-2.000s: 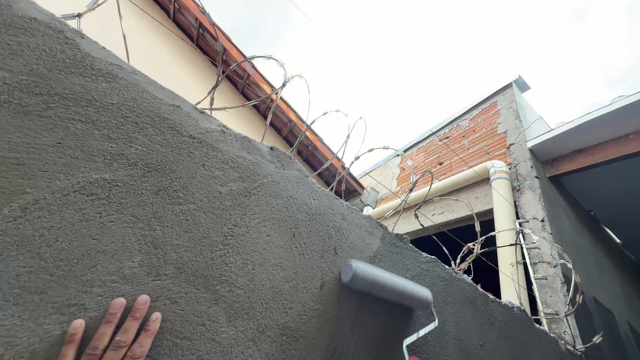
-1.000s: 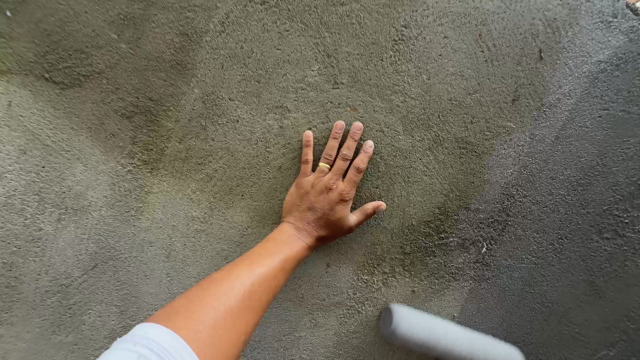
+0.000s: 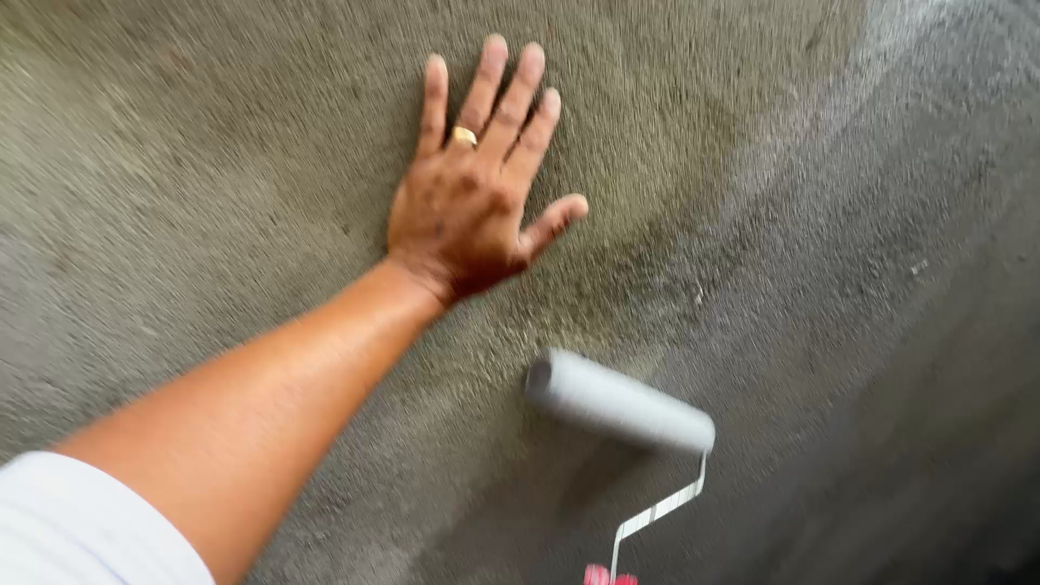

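My left hand (image 3: 479, 187) lies palm down with fingers spread on a rough grey cement-plastered wall (image 3: 244, 211). It wears a gold-coloured ring and holds nothing. Below and to the right of it, a paint roller (image 3: 626, 402) with a grey sleeve is at the wall surface, tilted down to the right. Its bent metal frame (image 3: 660, 509) runs down to a pinkish-red part, probably the top of the handle, cut off by the bottom edge. My right hand is out of view, so its hold on the roller is hidden.
Darker grey plaster (image 3: 918, 390) covers the right side of the wall, next to a lighter, uneven area on the left. A white sleeve (image 3: 89, 528) covers my upper left arm. The picture is blurred by motion.
The view has turned from the wall's top edge and wire coils onto its face. Since one second ago, more of the roller and its frame has come into view. My left hand stays flat against the wall.
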